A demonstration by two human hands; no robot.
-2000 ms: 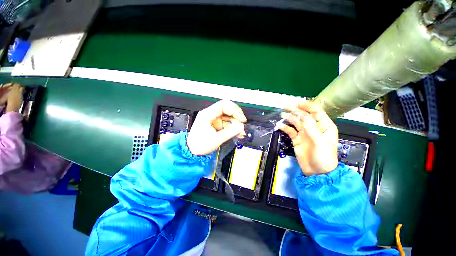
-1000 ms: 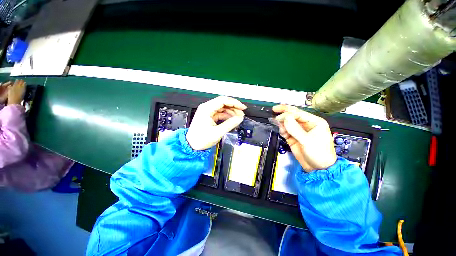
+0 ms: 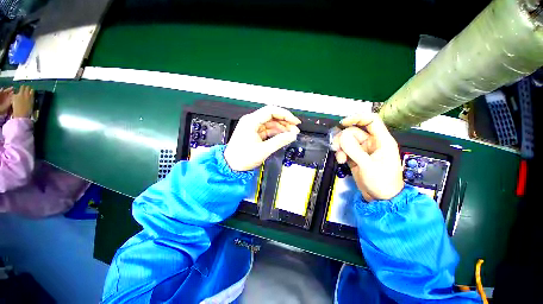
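Several open-backed smartphones lie in a black foam tray (image 3: 250, 215). The middle smartphone (image 3: 295, 190) shows a white battery with yellow edges and dark round camera lenses above it. My left hand (image 3: 259, 138) is above the tray, thumb and finger pinching a clear film (image 3: 314, 141). My right hand (image 3: 368, 155) is right of it, its fingertips pinching the film's other end. The film spans the gap above the middle phone's upper part. My hands and sleeves partly hide the neighbouring phones.
A sheet with black dots (image 3: 166, 163) lies left of the tray. Tweezers (image 3: 457, 205) lie right of it, near an orange handle (image 3: 480, 279). A film-wrapped post (image 3: 458, 65) leans in at upper right. Another person's pink sleeve (image 3: 18, 151) is at far left.
The clear strip that hung down from my left hand over the phone two seconds ago no longer hangs there. My hands stay close together, and the camera view has shifted slightly.
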